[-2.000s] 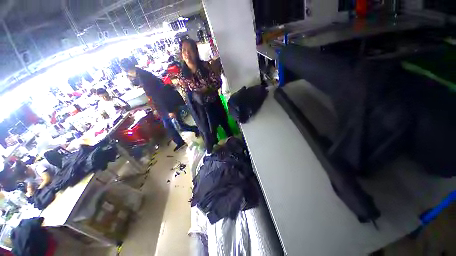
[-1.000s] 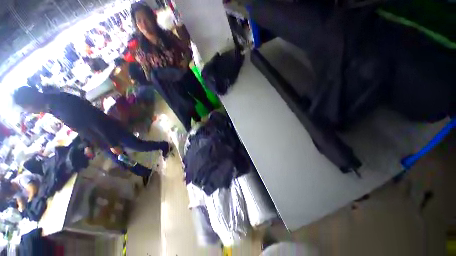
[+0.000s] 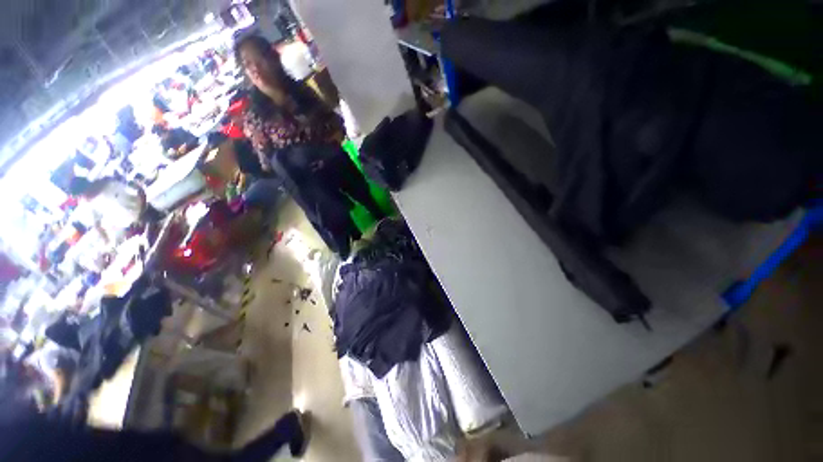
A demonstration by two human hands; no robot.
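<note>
Neither of my hands can be made out in the head view. A thick dark fabric roll with loose folds (image 3: pixel 623 117) lies across the right side of the grey-white table (image 3: pixel 469 271). A narrow black fabric roll (image 3: pixel 550 226) lies along the table beside it, with a thin end sticking out towards the near edge. A small dark cloth heap (image 3: pixel 397 149) sits at the table's far left corner by the pillar. A dark cloth heap (image 3: pixel 388 302) lies on pale wrinkled sacks (image 3: pixel 415 401) beside the table.
A person in a patterned top (image 3: pixel 293 131) stands beyond the heap, near a green crate (image 3: pixel 365 194). A white pillar (image 3: pixel 356 59) stands behind the table. A dark-clothed leg (image 3: pixel 262 442) shows at bottom left. Scraps lie on the aisle floor. A blue bar (image 3: pixel 772 257) edges the table.
The walking person in dark clothes has moved from the left middle to the bottom left, mostly out of view. My view has turned and shifted; the rolls lie as before on the table.
</note>
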